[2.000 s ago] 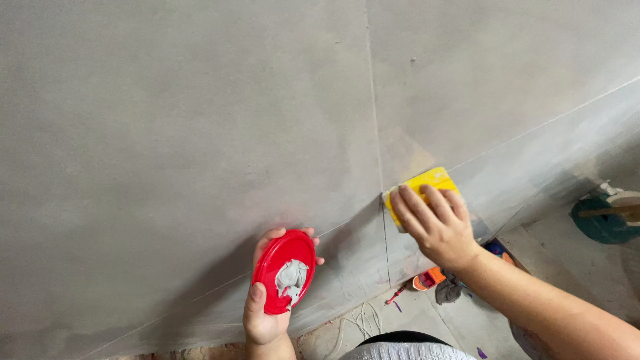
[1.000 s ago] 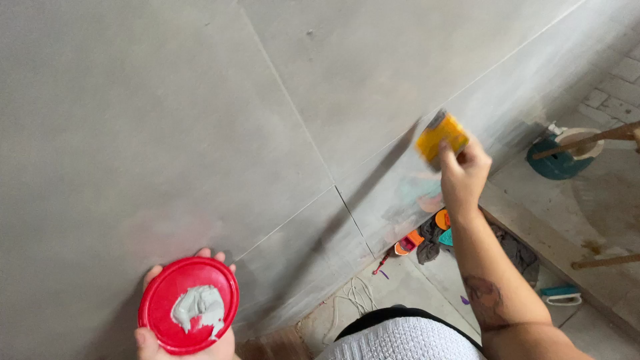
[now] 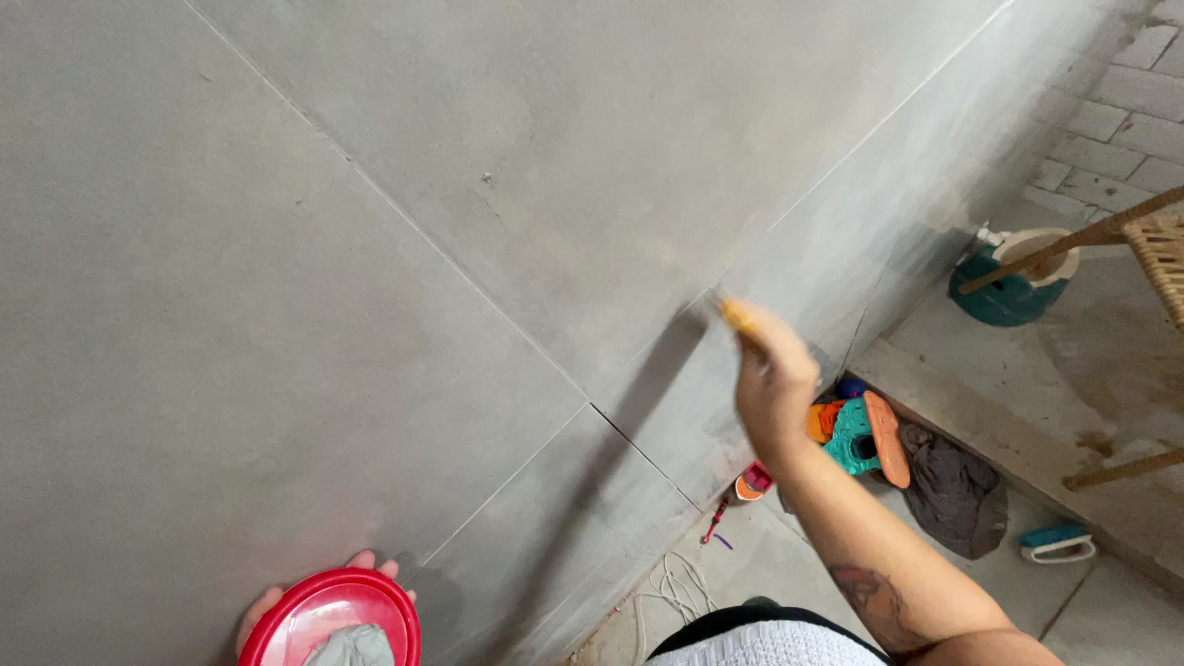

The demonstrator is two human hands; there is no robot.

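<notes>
My right hand (image 3: 777, 379) grips a yellow flat spreader (image 3: 738, 316), blurred, its edge at a tile joint on the gray tiled wall (image 3: 388, 370). White joints cross the wall; a short stretch below their crossing is dark. At the lower left, the fingers of my left hand (image 3: 259, 610) show behind a round red plastic lid (image 3: 347, 592), which they hold. A lump of light gray paste (image 3: 356, 647) lies in the lid, partly cut off by the frame's bottom edge.
Plastic toys (image 3: 846, 439), a dark cloth (image 3: 957, 490) and a blue-and-white brush (image 3: 1056, 541) lie on the floor. White cord (image 3: 680, 587) is coiled near the wall base. A teal container (image 3: 1008, 287) and a woven chair (image 3: 1161, 259) stand at the right, near a block wall (image 3: 1110, 129).
The spreader in my right hand was flat against the wall two seconds ago and now shows edge-on at a joint. The left hand still holds the lid. The view has swung right.
</notes>
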